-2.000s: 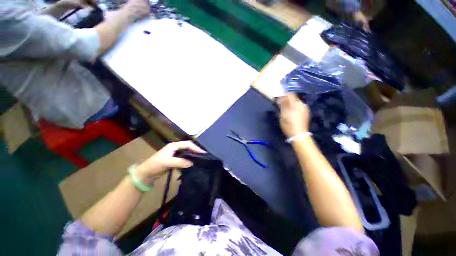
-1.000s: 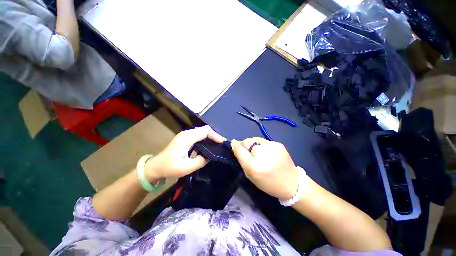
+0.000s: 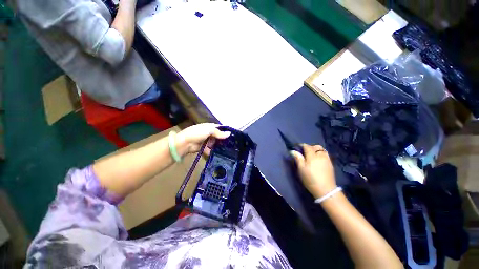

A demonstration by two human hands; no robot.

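My left hand (image 3: pixel 202 137) grips the top end of a black plastic housing (image 3: pixel 220 176) held over my lap. Its open inside faces up and shows a round hole and a grille grid. My right hand (image 3: pixel 313 164) is over the dark mat, closed around the pliers (image 3: pixel 286 141), whose dark jaws point up and left; the handles are hidden or blurred by the hand. A heap of small black pieces (image 3: pixel 370 134) lies on the mat right of my right hand.
A white board (image 3: pixel 231 58) lies beyond the mat (image 3: pixel 273 118). A clear plastic bag (image 3: pixel 381 81) touches the heap. A pale-edged frame (image 3: pixel 407 220) is at the right. A carton (image 3: pixel 142 194) stands below left. A person in grey (image 3: pixel 105 58) sits on a red stool (image 3: pixel 123 118).
My right hand has left the housing and taken hold of the pliers on the mat. My left hand has turned the housing so its open inside shows.
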